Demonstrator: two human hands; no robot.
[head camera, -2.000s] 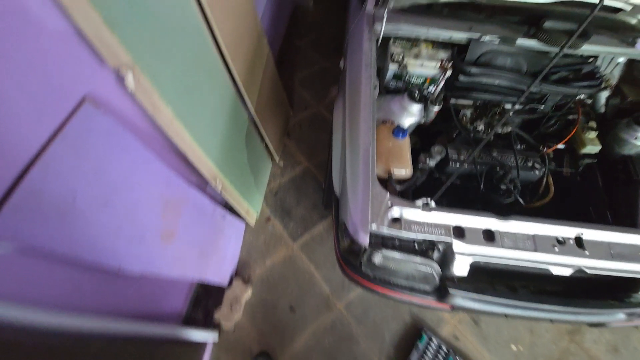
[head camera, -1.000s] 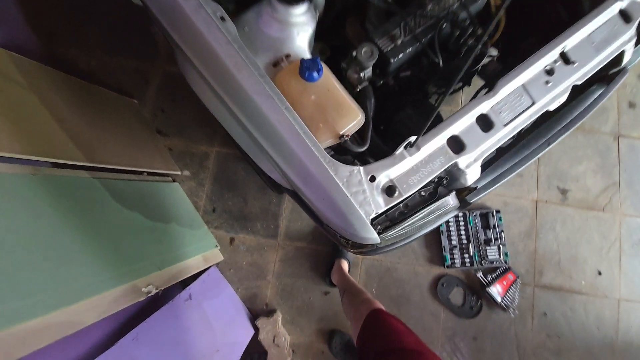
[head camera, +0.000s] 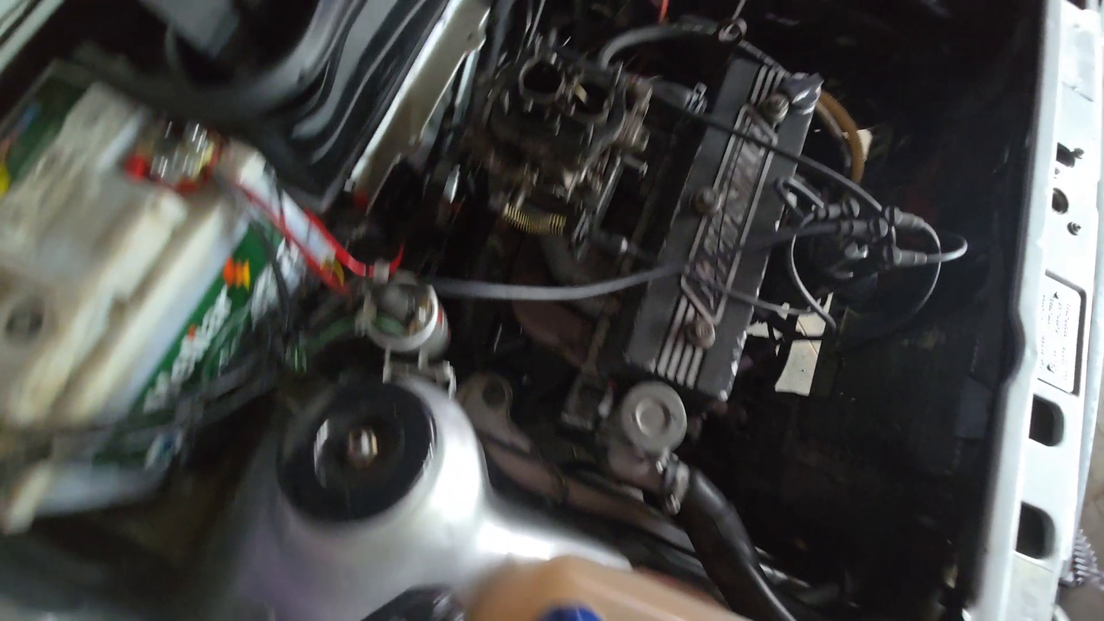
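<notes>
Neither my left hand nor my right hand shows in the head view. An open engine bay fills the picture. The dark ribbed valve cover lies across its middle, with the carburetor to its left. Spark plug leads run to the distributor on the right. A car battery with a red cable at its terminal is at the left, blurred. Below centre sits the silver strut tower with its black top mount. A round metal cap tops the fitting of a black hose.
The silver front crossmember of the car body runs down the right edge. The tan coolant reservoir with a blue cap reaches in at the bottom. Part of the tiled floor shows beyond the crossmember.
The view has moved in over the engine bay. The leg, the socket set and the wrenches on the floor, seen a second ago, are out of sight.
</notes>
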